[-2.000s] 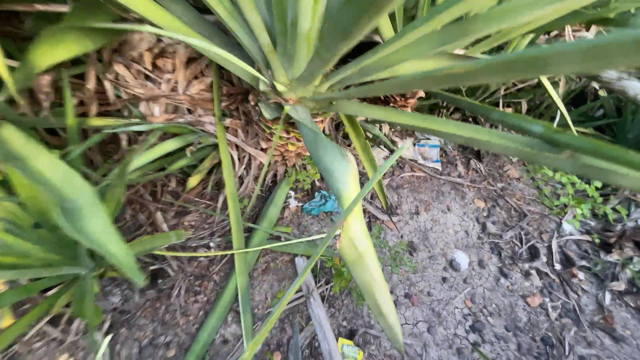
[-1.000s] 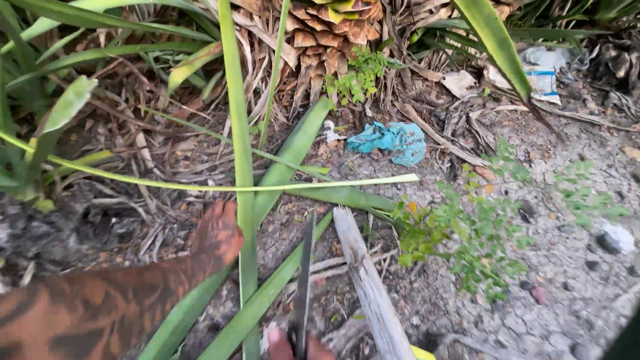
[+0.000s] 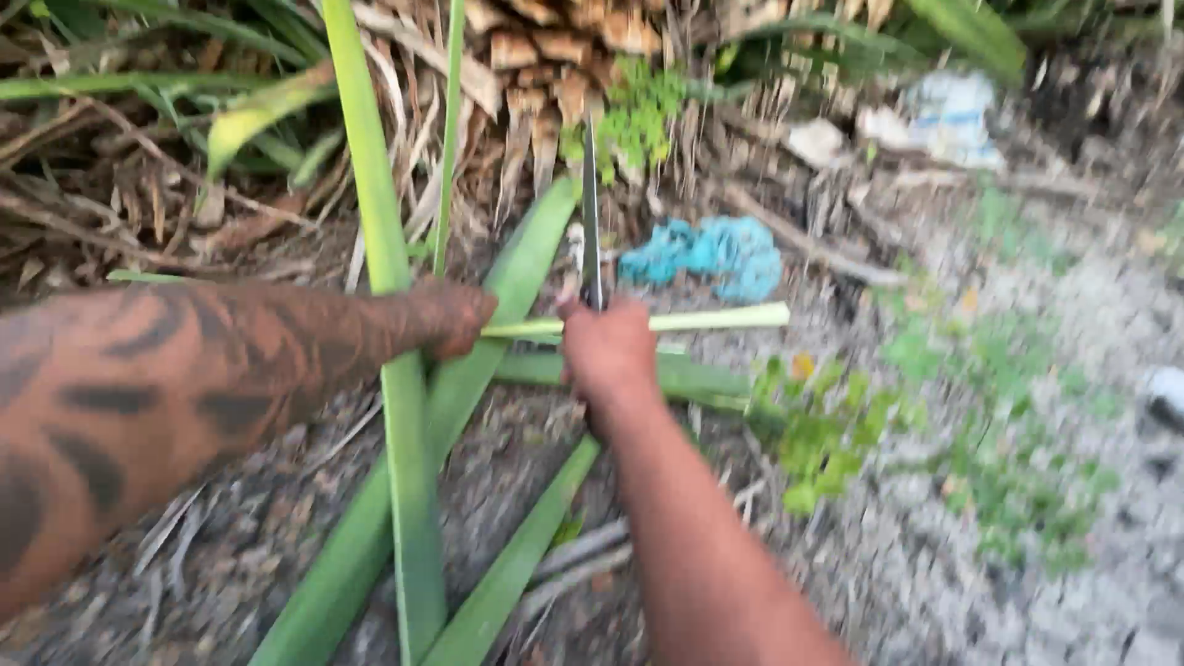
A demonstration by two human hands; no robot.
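Observation:
My left hand point(image 3: 453, 317), at the end of a tattooed forearm, is closed around a narrow pale-green leaf strip point(image 3: 721, 318) that runs to the right. Just right of it, my right hand point(image 3: 610, 347) grips a knife by its dark handle, and the blade point(image 3: 591, 213) points up and away. The strip passes by my right hand; whether it touches is unclear. Long green leaves cross beneath my hands: an upright one point(image 3: 414, 499), a broad slanting one point(image 3: 532, 240) and a lower one point(image 3: 518, 555).
A plant's scaly base point(image 3: 564, 55) rises at the top centre, with dry leaves around it. Crumpled turquoise material point(image 3: 712, 259) lies right of the blade, and a whitish wrapper point(image 3: 953, 116) farther right. Low weeds point(image 3: 823, 430) grow on the cracked soil.
My right hand has moved up from the bottom edge with the knife. My left hand has moved right and now holds the narrow strip. The view has moved closer to the ground since the first frame.

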